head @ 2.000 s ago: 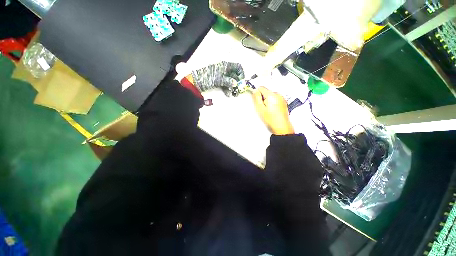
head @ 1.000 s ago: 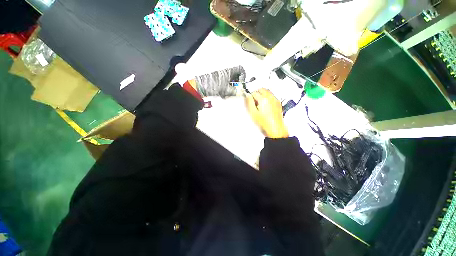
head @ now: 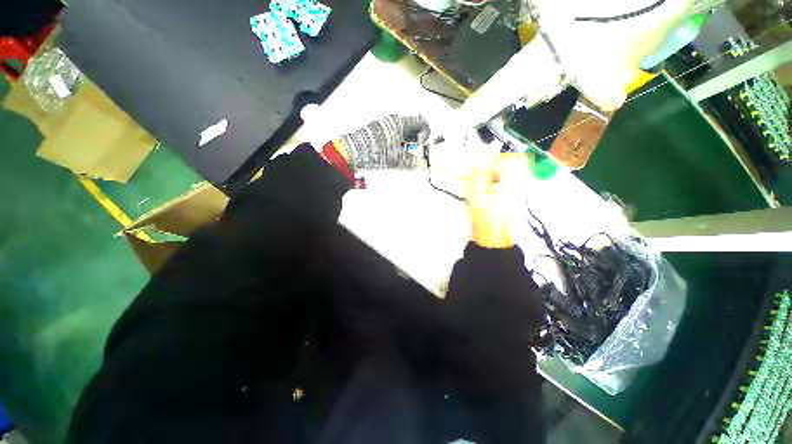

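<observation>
My left hand (head: 382,144), in a grey striped glove with a red cuff, holds a small circuit board (head: 412,149) at its fingertips; most of the board is hidden. My right hand (head: 493,195) looks bare and is washed out by glare, a little right of the board. A thin black cable (head: 445,189) curves from near the board to the right hand. Whether the right fingers grip it is hard to tell. The tangled black cable leads (head: 590,290) lie at the right in a clear plastic bag (head: 647,334).
A black slab (head: 174,78) at left bears spare circuit boards (head: 278,36). A cream hood (head: 608,43) and pale post stand above the work. A brown-edged base (head: 580,139) with green discs (head: 543,166) is behind. Cardboard (head: 91,139) lies at floor left; board panels (head: 760,373) are far right.
My right hand has moved right, away from the left hand, and a curved black cable now shows between them. My left hand stays in about the same place. The whole view has shifted slightly.
</observation>
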